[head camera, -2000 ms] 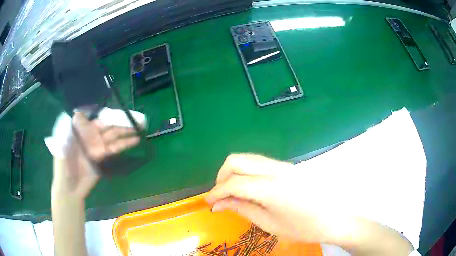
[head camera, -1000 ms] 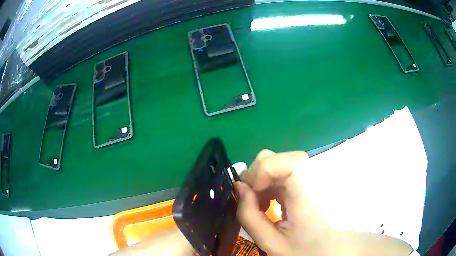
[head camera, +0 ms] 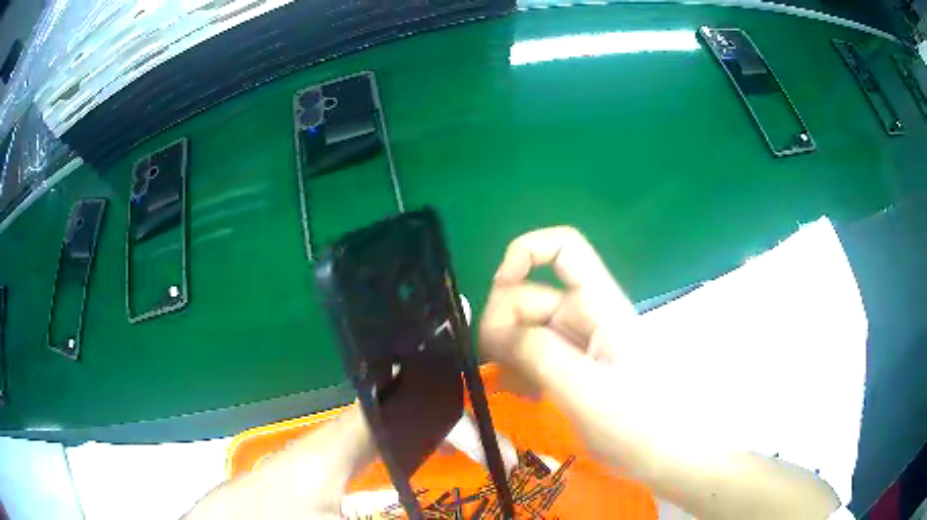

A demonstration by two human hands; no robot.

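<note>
My left hand (head camera: 315, 467), at the bottom and partly behind the frame, holds a black phone middle frame (head camera: 402, 305) tilted up over the orange parts tray (head camera: 610, 488). Its solid camera end points up and its open window is below. White finger covers show behind its right edge. My right hand (head camera: 554, 320) is just right of the frame, apart from it, with fingers curled and thumb near the index finger; it is blurred, and I cannot tell if it pinches a part. Thin dark and copper slivers (head camera: 539, 488) lie loose in the tray.
Several phone frames (head camera: 158, 234) lie spaced along the green belt (head camera: 569, 152), one (head camera: 351, 132) just behind the held frame. A white sheet (head camera: 752, 345) lies at right. Stacked dark trays (head camera: 285, 71) and clear wrap (head camera: 51, 61) stand beyond the belt at upper left.
The frames on the belt have moved left. The held frame came up from the left, was near edge-on, and now shows its broad face. My right hand has moved off its edge, slightly upward.
</note>
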